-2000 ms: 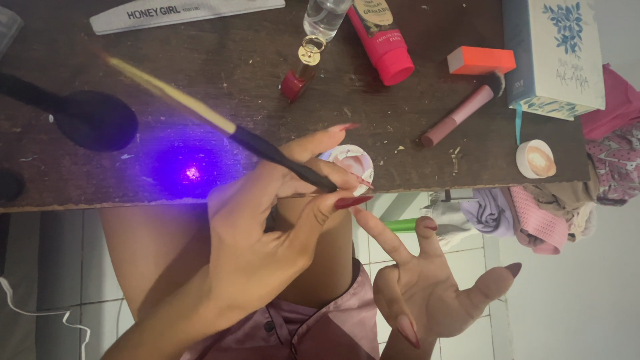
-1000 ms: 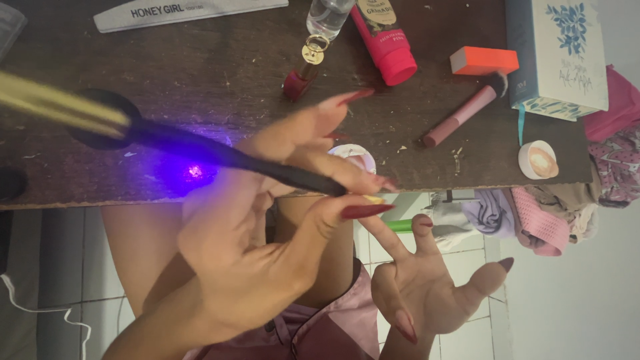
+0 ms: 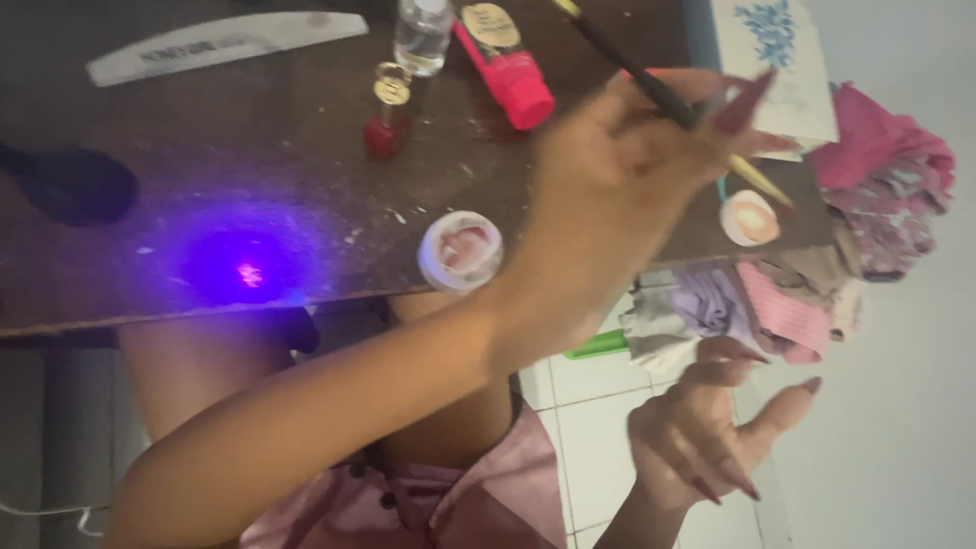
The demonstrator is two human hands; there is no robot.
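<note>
My left hand (image 3: 633, 168) grips a slim nail brush (image 3: 663, 95) with a black handle, held slantwise above the table's right part. The bristle end points down and right, near a small white pot or cap with a peach inside (image 3: 751, 219); contact cannot be told. Below the table edge, my right hand (image 3: 698, 435) is empty, palm up, with its fingers bent and spread and long dark red nails showing. Beside my left forearm, a round open jar of pinkish product (image 3: 461, 250) sits at the table edge.
On the dark wooden table (image 3: 320, 183) lie a nail file (image 3: 229, 46), a clear bottle (image 3: 423, 36), a red polish bottle (image 3: 387, 133), a pink tube (image 3: 507, 69) and a white box (image 3: 785, 76). A black lamp (image 3: 76, 187) and violet light are at left. Clothes (image 3: 877, 168) lie right.
My left hand has moved with the brush away from the right hand's fingertips, up and right over the table. The jar, partly covered before, now shows fully. The right hand's fingers are more bent.
</note>
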